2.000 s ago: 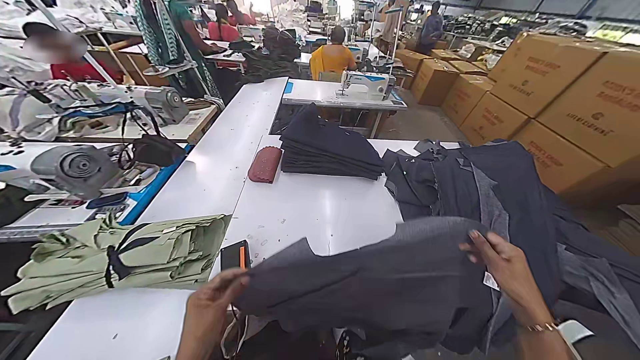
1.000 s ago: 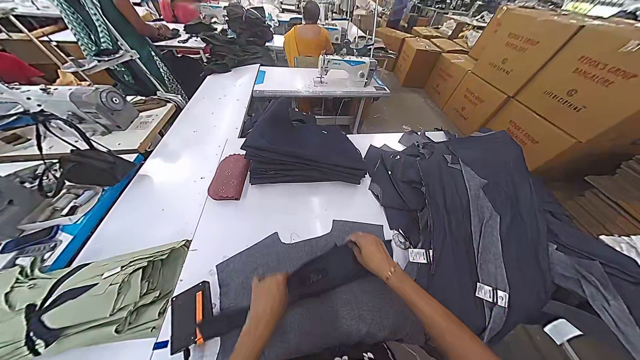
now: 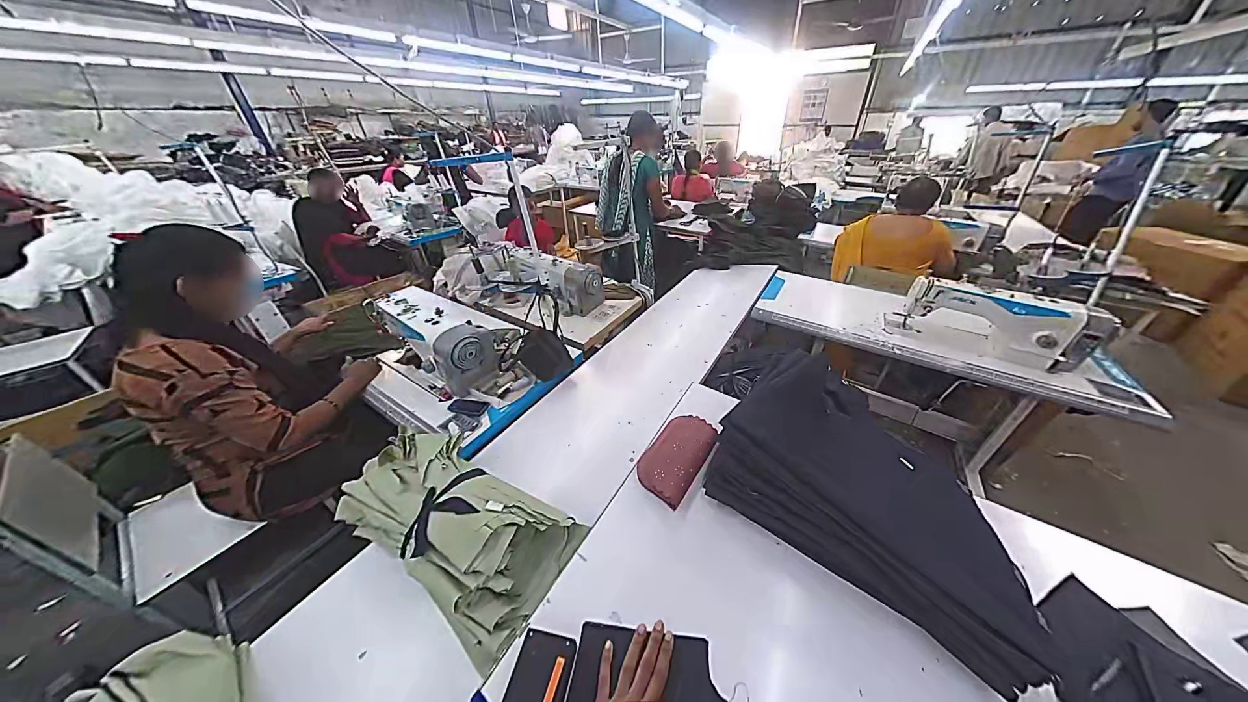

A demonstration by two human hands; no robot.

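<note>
My left hand (image 3: 638, 665) lies palm down at the bottom edge, fingers slightly apart, flat on a dark fabric piece (image 3: 687, 661). Just left of it is a flat black object (image 3: 534, 663) with an orange item (image 3: 555, 680) on it. My right hand is out of view. Beyond my left hand, a dark red patterned case (image 3: 676, 460) rests against a tall stack of folded dark navy fabric (image 3: 858, 497). To the left lies a bundle of light green fabric pieces (image 3: 497, 556), tied with a dark strip.
A white table (image 3: 624, 390) runs away from me. A sewing machine (image 3: 1004, 317) stands at the right, another (image 3: 458, 341) at the left beside a seated person (image 3: 224, 390). More dark fabric (image 3: 1121, 634) lies at the lower right. Several other people work farther back.
The view has swung up and left. My left hand, earlier handling the dark fabric together with my right, now lies flat on it. My right hand has left the view.
</note>
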